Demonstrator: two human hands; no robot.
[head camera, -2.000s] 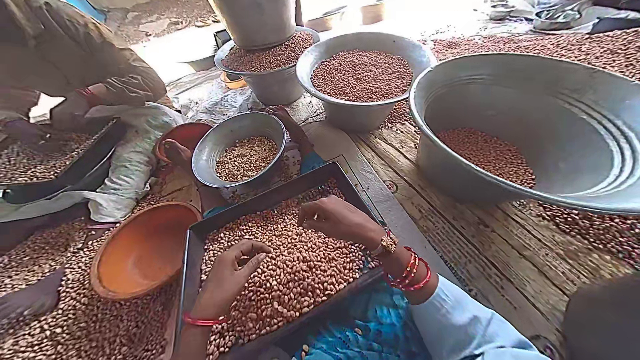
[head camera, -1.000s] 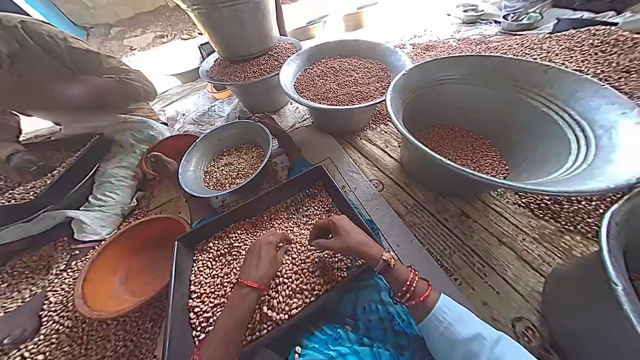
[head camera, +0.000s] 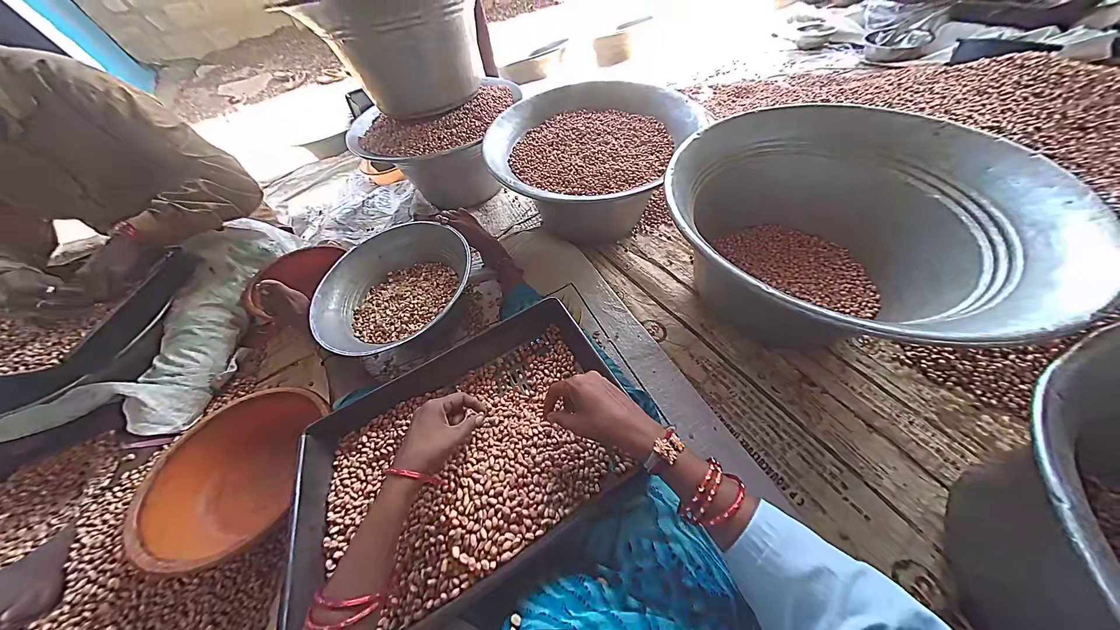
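A dark rectangular tray (head camera: 302, 490) lies tilted across my lap, spread with reddish-brown shelled nuts or beans (head camera: 490, 490). Over its left half is my left hand (head camera: 440, 429), thumb and forefinger nearly together; whether they pinch a kernel is too small to tell. My right hand (head camera: 599, 409) is over the upper right part, fingers curled down near the kernels, their tips partly hidden. Beyond the tray's far left edge stands a metal basin (head camera: 328, 302) with paler kernels in it. An empty orange bowl (head camera: 219, 486) leans on loose kernels left of the tray.
Large metal basins (head camera: 875, 131) (head camera: 586, 210) of kernels stand ahead and right, another (head camera: 1050, 437) at the right edge. A metal bucket (head camera: 411, 61) rests on a filled basin. A person (head camera: 96, 149) works at a dark tray on the left. Kernels are heaped (head camera: 980, 96) at the back right.
My hands have shifted over the kernels; they were closer together one second ago and are now farther apart. The person on the left has moved an arm.
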